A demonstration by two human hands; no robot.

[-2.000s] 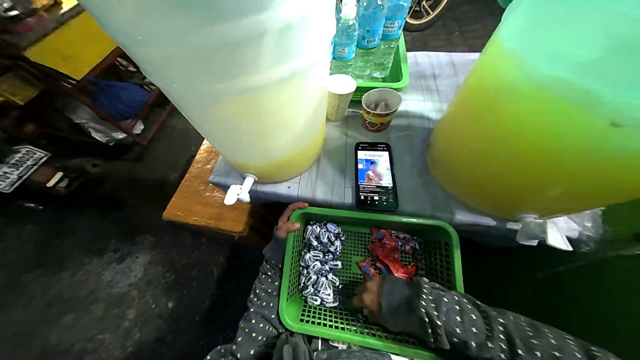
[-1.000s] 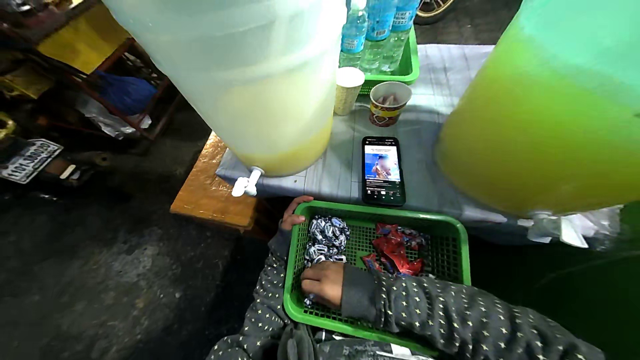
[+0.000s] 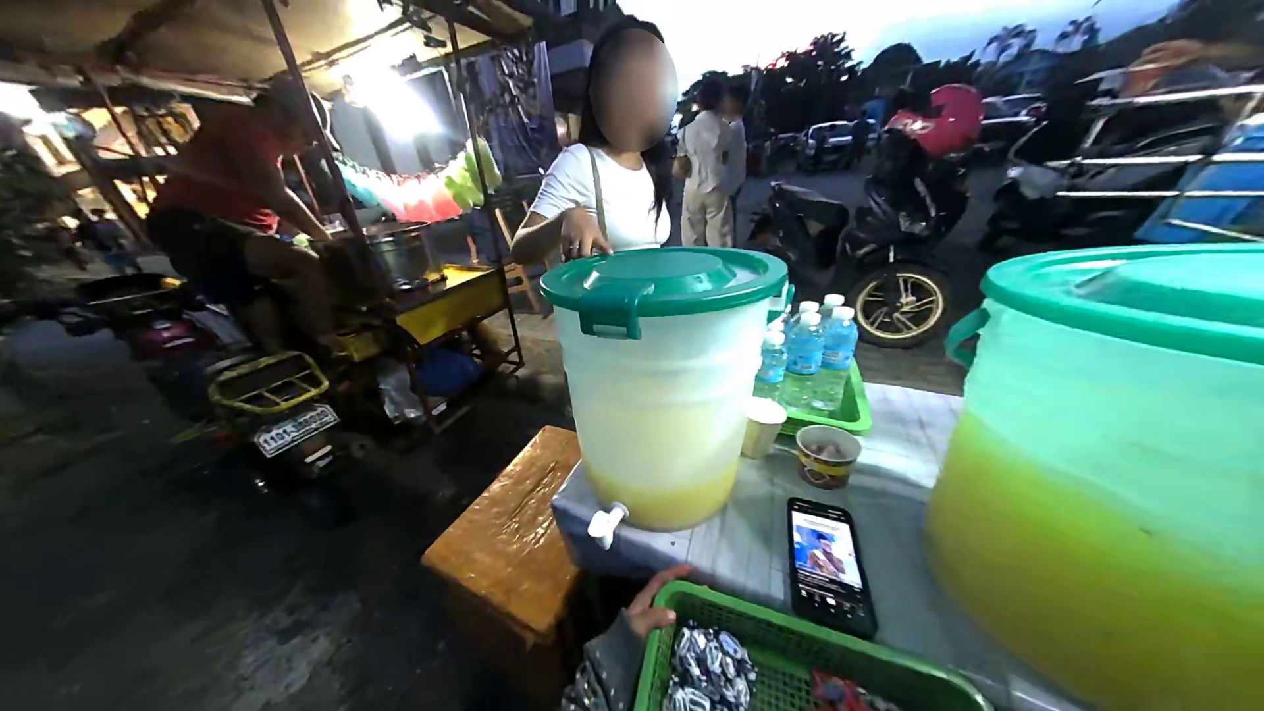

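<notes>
My left hand (image 3: 654, 604) grips the upper left corner of a green plastic basket (image 3: 790, 624) at the bottom of the view. Inside lie a heap of black-and-white wrapped packets (image 3: 709, 670) on the left and some red wrapped packets (image 3: 839, 693) to their right. My right hand is out of view. Just beyond the basket a lit smartphone (image 3: 831, 565) lies face up on the cloth-covered table. Behind it stand a printed paper cup (image 3: 828, 456) and a pale cup (image 3: 762, 428).
Two large drink containers with green lids, one (image 3: 662, 395) at centre with a white tap (image 3: 606, 525), another (image 3: 1106, 474) at right, stand on the table (image 3: 899, 405). Bottles (image 3: 806, 344) fill a green tray. A person (image 3: 617, 188) touches the centre lid. A wooden box (image 3: 513, 533) stands left.
The view has swung up and left, bringing the street and a person into sight. My right hand, earlier in the black-and-white packets, has left the view. My left hand still holds the basket.
</notes>
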